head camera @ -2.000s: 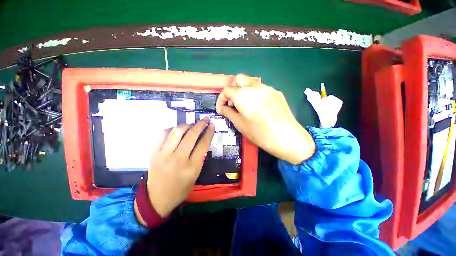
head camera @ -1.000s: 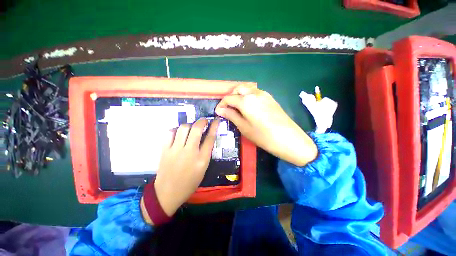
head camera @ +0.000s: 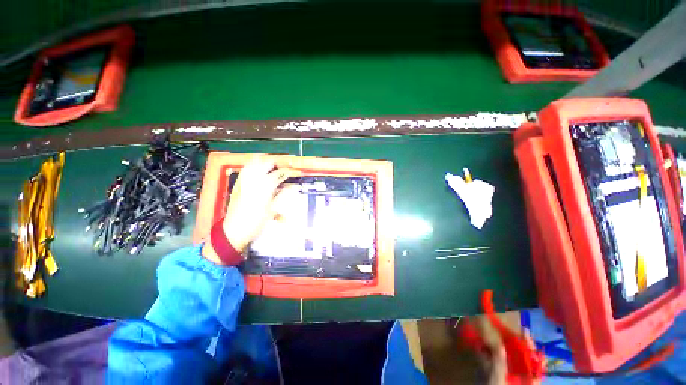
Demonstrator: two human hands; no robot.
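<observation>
An open tablet unit [head camera: 342, 203] lies in an orange-red foam tray [head camera: 385, 225] on the green bench. Its inside shows bright white areas, dark strips and a small yellow mark at the lower right. My left hand [head camera: 252, 197], with a dark red wristband, is over the tray's left side, fingertips near the unit's upper left. The hand covers that part, and I cannot tell if it grips anything. At the bottom right edge, a blurred skin-coloured shape is beside red curved handles [head camera: 487, 302]; I cannot tell if it is my right hand.
A pile of black cable pieces [head camera: 150, 199] lies left of the tray, with yellow-gold strips [head camera: 39, 225] farther left. A white scrap [head camera: 475, 199] lies right. Stacked foam trays hold another open unit [head camera: 626, 218]. Two trayed units [head camera: 71, 75] [head camera: 545, 41] lie beyond the brown strip.
The view has widened and shifted. My left hand has moved to the tray's upper left. My right hand has left the tray. The unit's visible layout differs. The red handles have come into view.
</observation>
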